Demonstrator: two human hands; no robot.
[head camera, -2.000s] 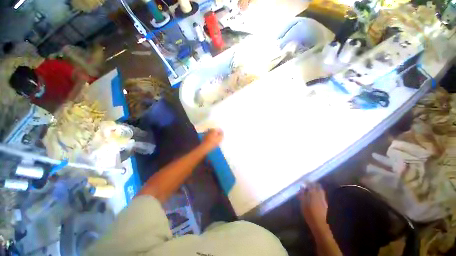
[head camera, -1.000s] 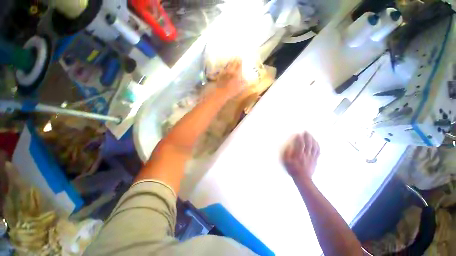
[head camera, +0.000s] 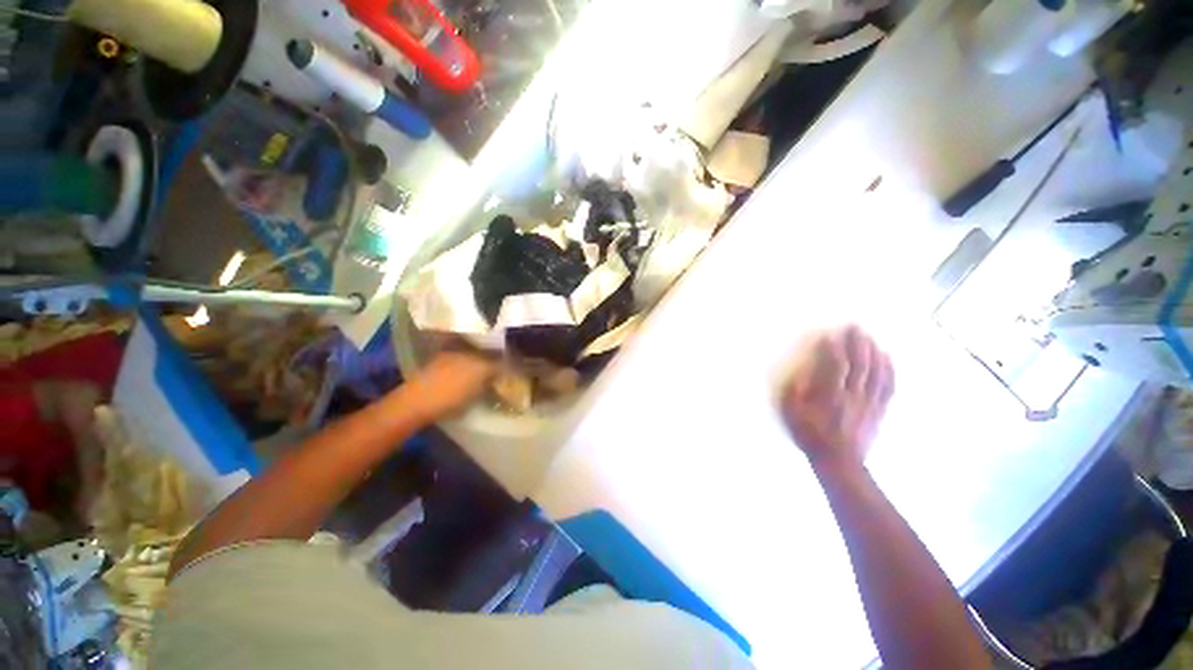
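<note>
My left hand (head camera: 474, 380) is blurred at the near end of the white trough (head camera: 421, 343), its fingers at a small tan scrap (head camera: 513, 390). I cannot tell whether it grips anything. Shiny black plastic bags (head camera: 526, 268) lie crumpled in the trough, with cream fabric pieces (head camera: 536, 310) around and on them. Clear plastic (head camera: 674, 177) lies farther up the trough in strong glare. My right hand (head camera: 841, 393) rests palm down on the white tabletop (head camera: 680, 471), empty, with its fingers slightly apart.
A dark-handled screwdriver (head camera: 979, 187) lies near the sewing machine (head camera: 1151, 282) on the right. A red tool (head camera: 425, 39), a yellow thread cone (head camera: 164, 29) and a metal rod (head camera: 249, 299) are at the upper left. A black chair (head camera: 1141, 615) stands at the lower right.
My left hand has moved back from the trough's middle to its near end. Black bags and cream pieces now show where the arm and tan cloth were. My right hand stays on the tabletop.
</note>
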